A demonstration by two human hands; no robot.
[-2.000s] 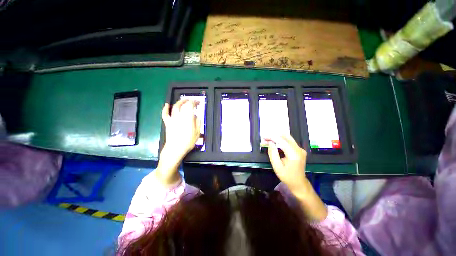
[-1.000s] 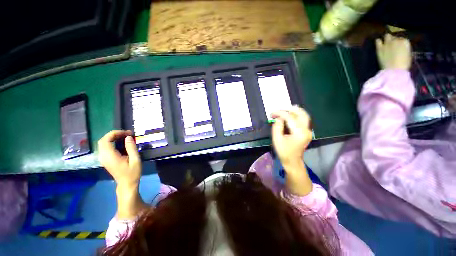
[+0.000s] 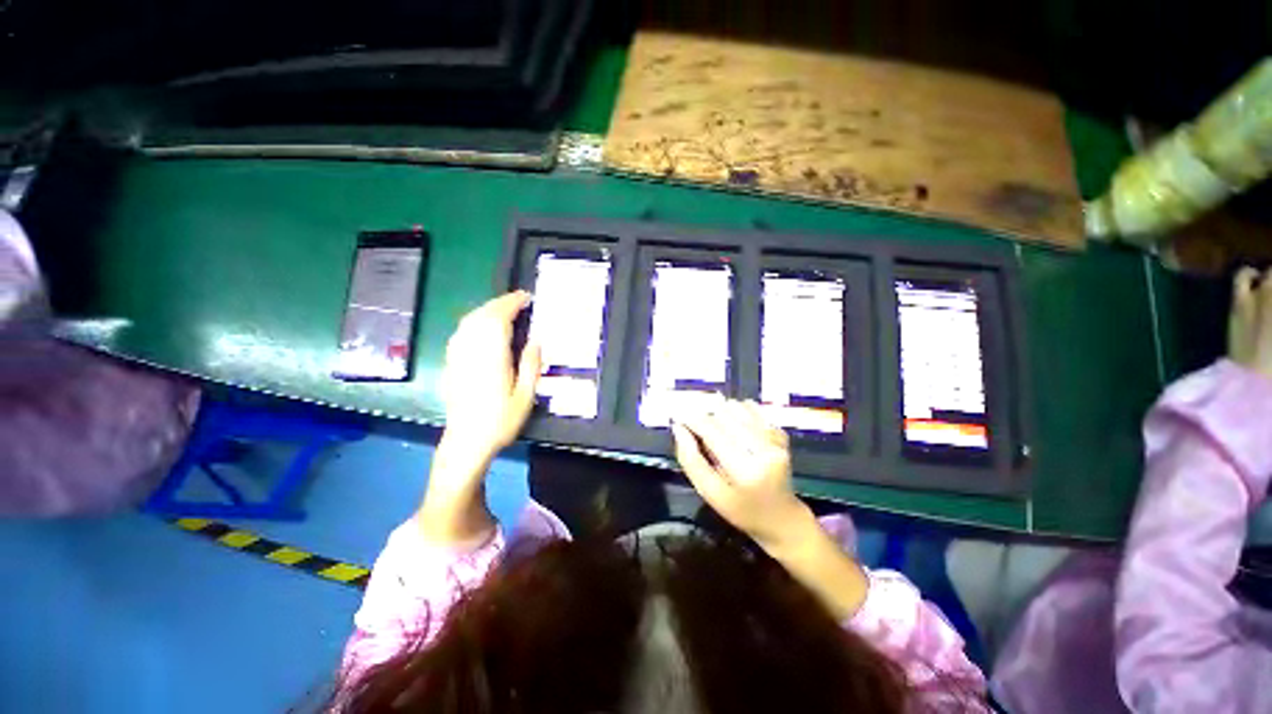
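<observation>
A dark foam tray [image 3: 883, 377] lies on the green mat with a lit smartphone in each of its side-by-side slots. My left hand [image 3: 488, 374] is at the tray's left end, fingers apart, beside the leftmost smartphone [image 3: 571, 324]; it holds nothing visible. My right hand [image 3: 739, 458] is over the tray's front edge, its fingertips at the bottom of the second smartphone [image 3: 689, 328] from the left. The two right smartphones show white screens with orange bars near the bottom. A separate smartphone [image 3: 381, 304] lies on the mat left of the tray, its screen greyish.
A wooden board [image 3: 844, 126] with handwritten marks lies behind the tray. A pale yellow-green wrapped post [image 3: 1186, 168] stands at the back right. Black trays [image 3: 377, 84] are at the back left. Other people's pink sleeves [image 3: 1200, 530] show at right and left.
The view has shifted back and forth. My right hand has moved from the rightmost smartphone to the second from the left. My left hand has moved up along the tray's left end. Screen contents have changed.
</observation>
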